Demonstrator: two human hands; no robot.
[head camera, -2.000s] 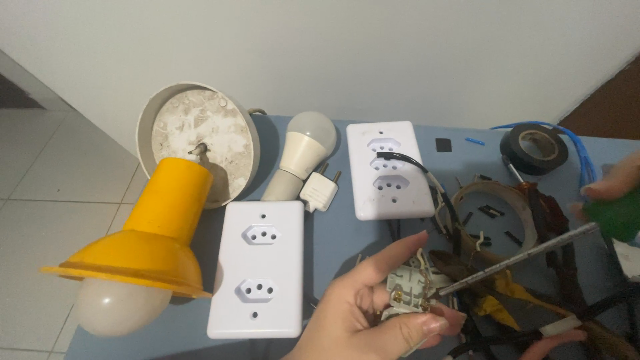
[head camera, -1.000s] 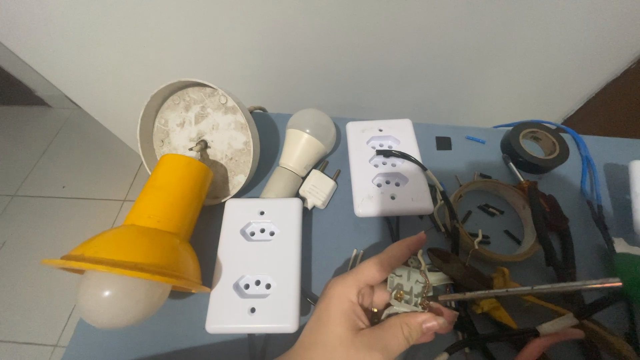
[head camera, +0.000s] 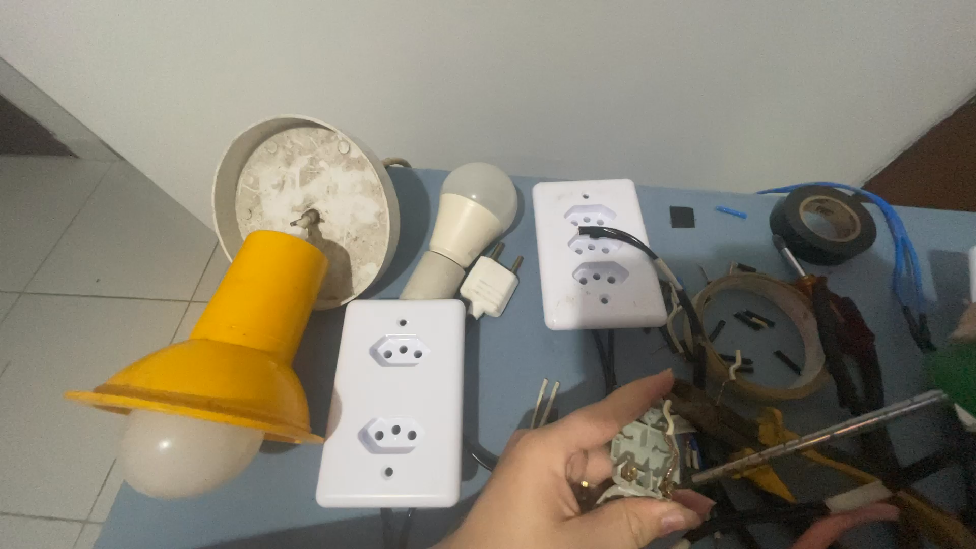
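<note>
My left hand (head camera: 564, 488) grips a grey plastic socket module (head camera: 644, 450) between thumb and fingers, its brass screw terminals and a short pale wire showing. A screwdriver (head camera: 823, 435) has its metal shaft slanting in from the right, tip at a terminal of the module; whether it touches the screw cannot be told. At the right edge, only a sliver of my right hand (head camera: 964, 326) shows, at the screwdriver's green handle; most of it is out of view. Left of my left hand lies a white two-outlet plate (head camera: 393, 404). A white three-outlet plate (head camera: 598, 297) is behind it.
A yellow lamp (head camera: 229, 328) with a round base (head camera: 297, 168) stands left. Nearby are an LED bulb (head camera: 473, 213) and a white plug adapter (head camera: 489, 286). Black tape (head camera: 823, 226), a tape ring (head camera: 816, 358), blue wires (head camera: 900, 244) and tangled cables (head camera: 846, 366) fill the right.
The screwdriver's shaft has gone from slanted to nearly level and back to slanted, its tip staying by the module. My left hand keeps its hold on the module.
</note>
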